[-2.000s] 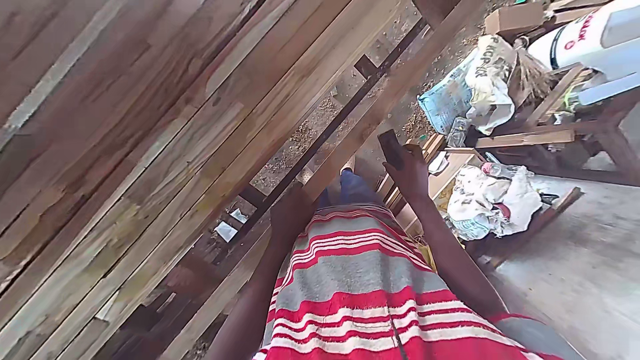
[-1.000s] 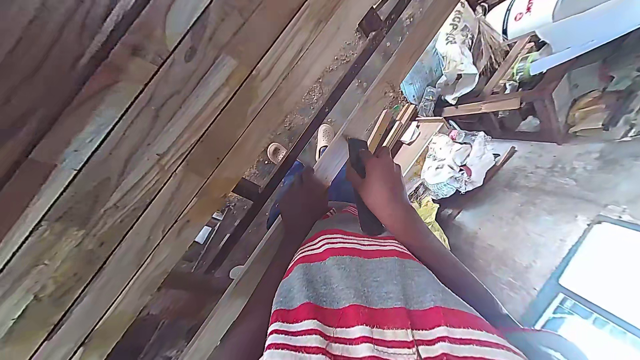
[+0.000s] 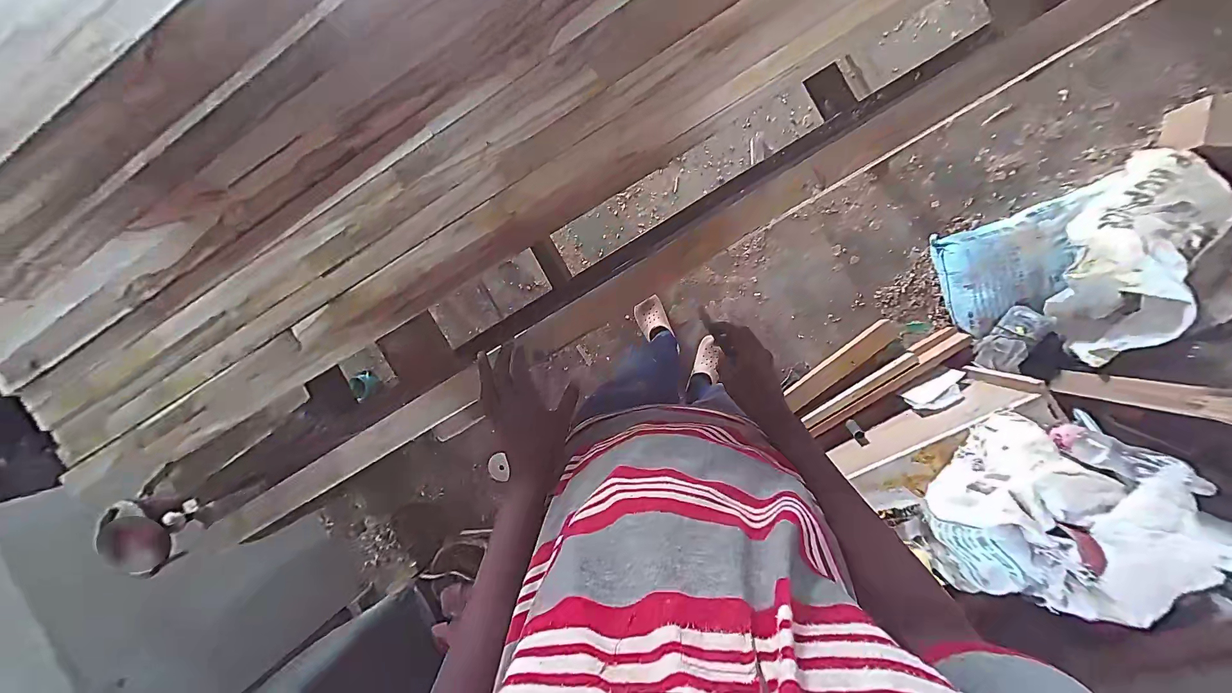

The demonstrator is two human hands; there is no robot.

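Note:
My left hand (image 3: 525, 409) is spread with its fingers apart at the near edge of a long wooden board (image 3: 664, 265), holding nothing that I can see. My right hand (image 3: 746, 366) is curled above my shoes, right of my left hand, round a small dark object (image 3: 722, 332) that is mostly hidden by the fingers. The long board runs diagonally beside a dark rail (image 3: 616, 274). Beyond the rail lies a broad panel of joined wooden strips (image 3: 318, 221).
Wood offcuts (image 3: 881, 375) lie to the right, near a blue and white sack (image 3: 1011, 265) and crumpled white plastic bags (image 3: 1059, 520). Wood shavings litter the ground (image 3: 799, 279). A round object (image 3: 135, 539) is at the lower left, by the panel's end.
My left hand has opened its fingers at the board's edge. My right hand, with the dark object, has moved off the board towards my body's right side. The view has shifted.

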